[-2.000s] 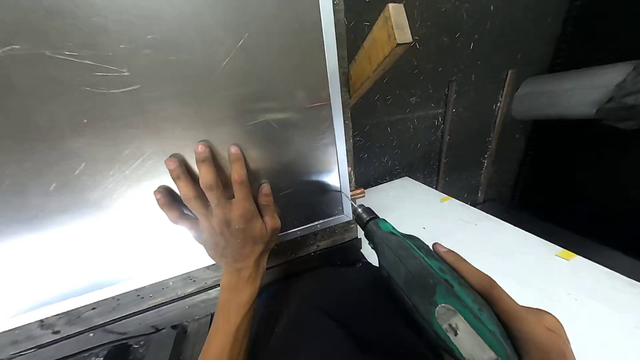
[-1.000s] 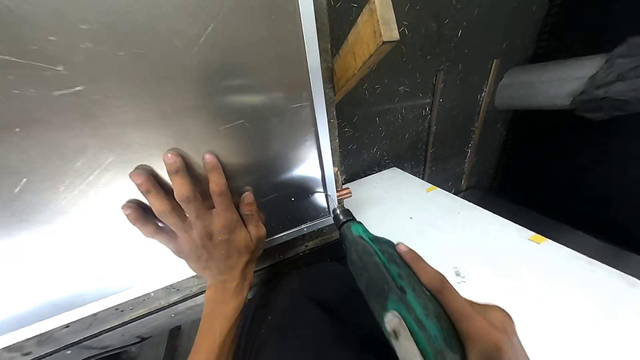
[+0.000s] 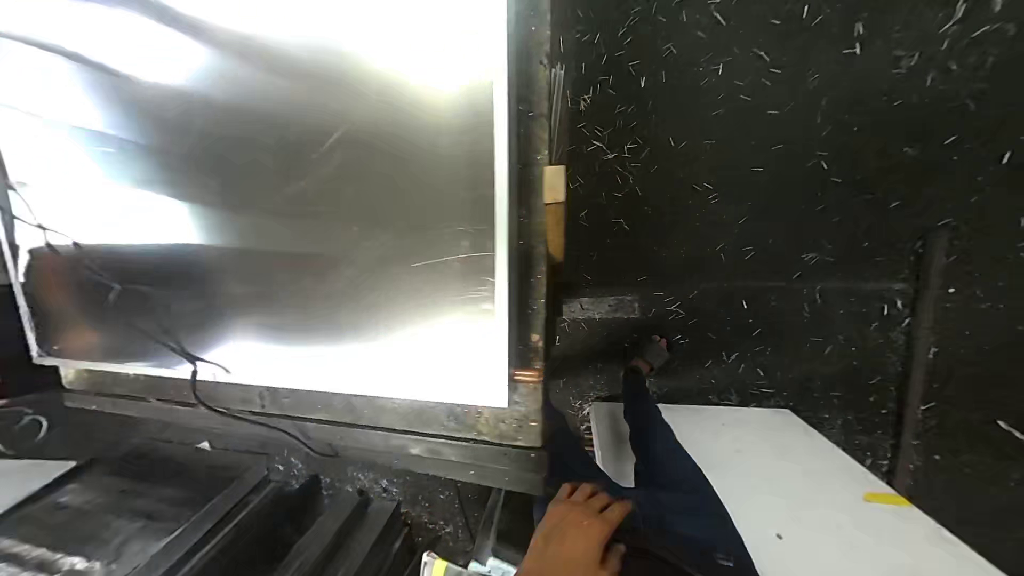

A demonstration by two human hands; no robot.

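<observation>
My left hand [image 3: 574,530] is at the bottom middle, back up, its fingers bent over the dark trouser cloth [image 3: 680,504] of my leg. Its palm is hidden, so whether it holds anything does not show. My right hand is out of view, and so is the green power drill. Up and to the left of my left hand lies a large shiny metal sheet [image 3: 360,200] with a pale strip along its right edge. A copper-coloured piece [image 3: 527,375] lies on the bench frame [image 3: 528,424], beside the sheet's lower right corner.
A dark cable [image 3: 240,414] hangs over the bench's front edge. A wooden block [image 3: 554,184] juts out at the bench's right side. Metal shavings litter the dark floor [image 3: 760,200]. A white panel [image 3: 752,456] with a yellow mark lies lower right, and dark metal bars [image 3: 320,536] lie below the bench.
My left hand has left the metal sheet and is now low by my leg. My right hand and the drill it held have gone out of view. The view has shifted widely.
</observation>
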